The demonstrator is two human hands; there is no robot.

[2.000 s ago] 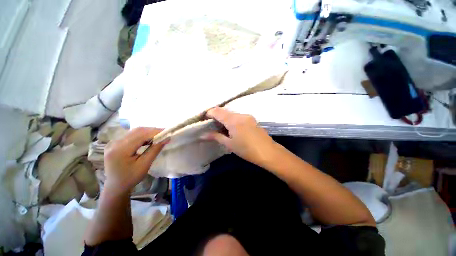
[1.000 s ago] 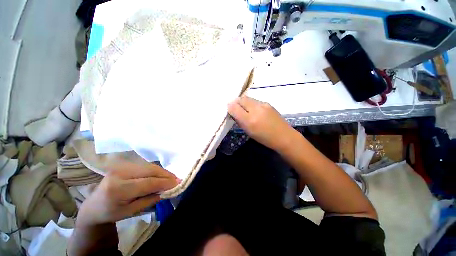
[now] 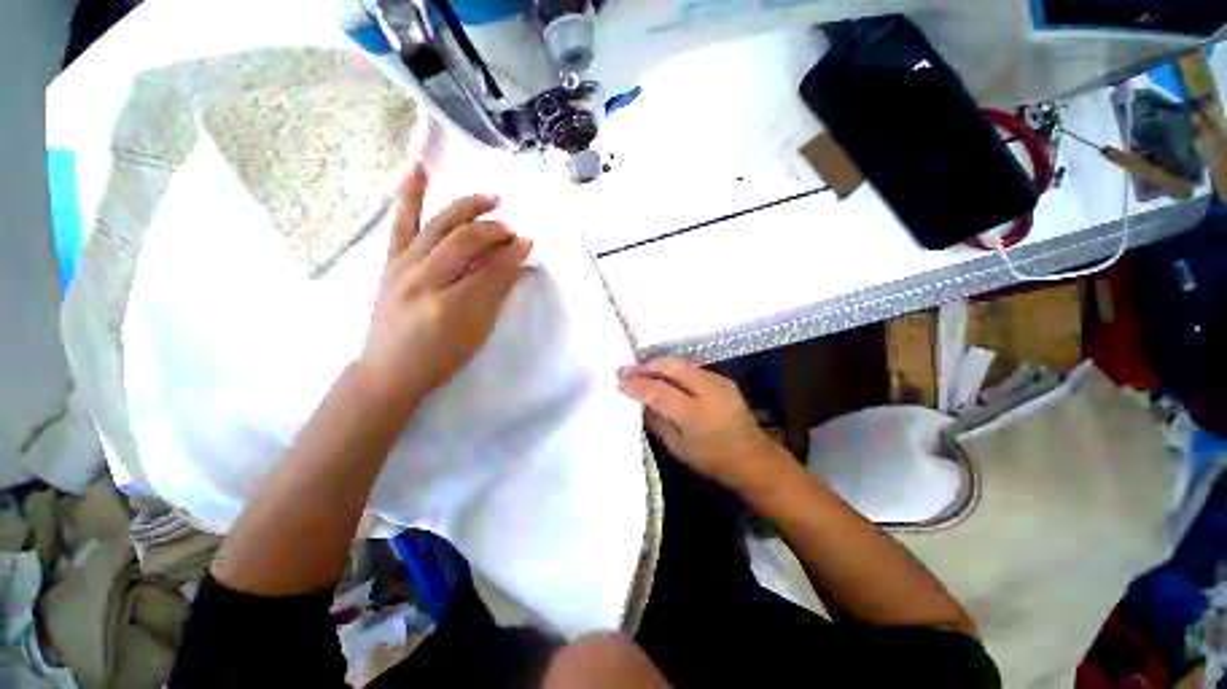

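Note:
A large white panel [image 3: 498,444] lies over the table's left part and hangs over its front edge. Beige textured fabric [image 3: 323,141] shows at the upper left and as a narrow line along the panel's right edge. My left hand [image 3: 444,289] lies on the panel with fingers spread, just below the sewing machine head [image 3: 471,81]. My right hand [image 3: 693,411] pinches the panel's right edge at the table's front edge. The needle area is hard to make out in the glare.
A black phone [image 3: 922,135] with a white cable lies right of the machine head, over red scissors loops [image 3: 1033,148] and beside a small brown square [image 3: 832,164]. A thin tool [image 3: 1144,168] lies farther right. Fabric piles [image 3: 1076,512] stand below the table at right and left.
My left hand has moved from the panel's lower corner up onto it near the machine head. The panel is turned, its edge now running down toward me. The view is closer to the machine.

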